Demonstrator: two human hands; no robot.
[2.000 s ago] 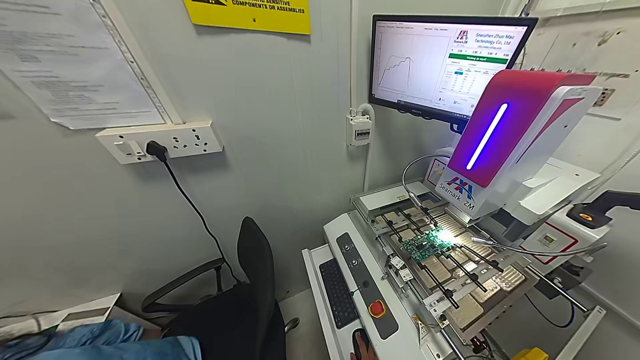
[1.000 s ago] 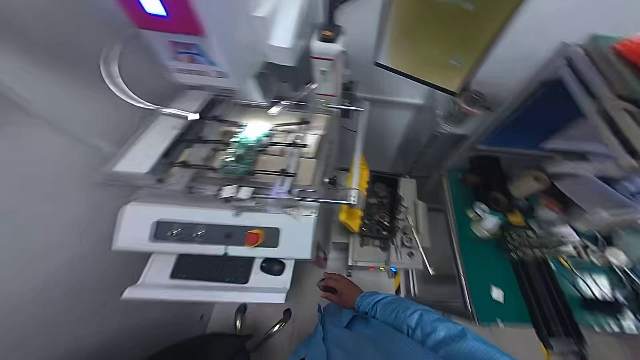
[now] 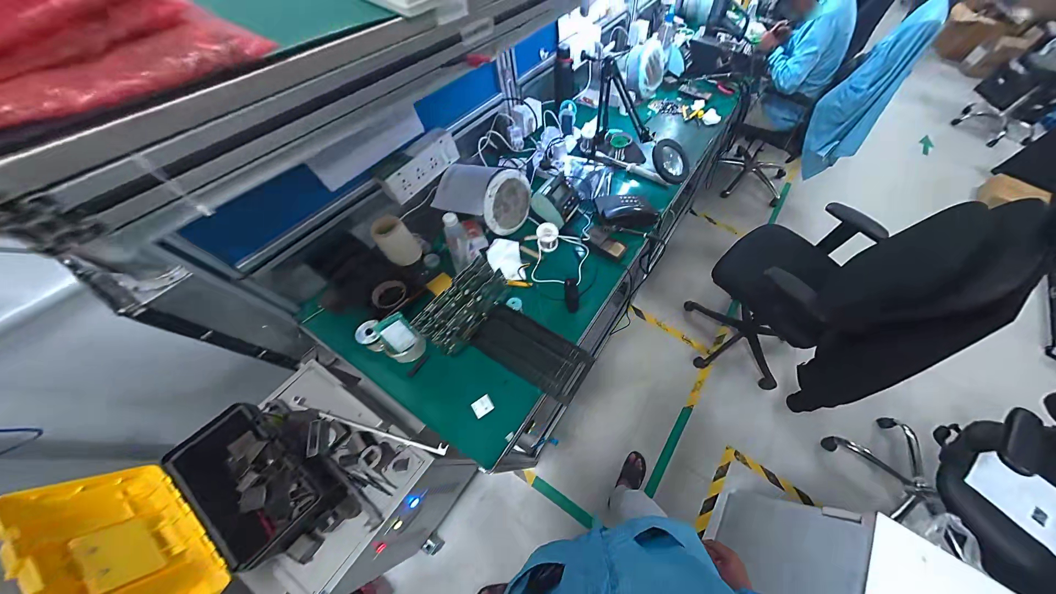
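My right hand (image 3: 726, 564) hangs low beside my blue coat, near the edge of a grey cabinet (image 3: 788, 540); its fingers are partly hidden, so I cannot tell whether it holds anything. My left hand is not in view. Ahead, a green-topped workbench (image 3: 450, 404) carries a rack of green circuit boards (image 3: 462, 304), a black tray (image 3: 532, 351), rolls of tape (image 3: 406, 351), a spool of wire (image 3: 547, 237) and a desk telephone (image 3: 625, 210). At the lower left, a black bin (image 3: 239, 487) of metal parts stands on a grey machine beside a yellow plastic lid (image 3: 111, 532).
A black office chair (image 3: 775, 289) with a black cloth stands right of the bench; another (image 3: 990, 487) is at the lower right. A metal shelf (image 3: 272, 91) overhangs the bench. A seated person in blue (image 3: 813, 54) works at the far end. Striped tape (image 3: 672, 330) marks the floor.
The view has swung far right, from the monitor and rework machine to the workbench and aisle. A second ago my right hand was beside the machine's mouse shelf; now it is by the grey cabinet.
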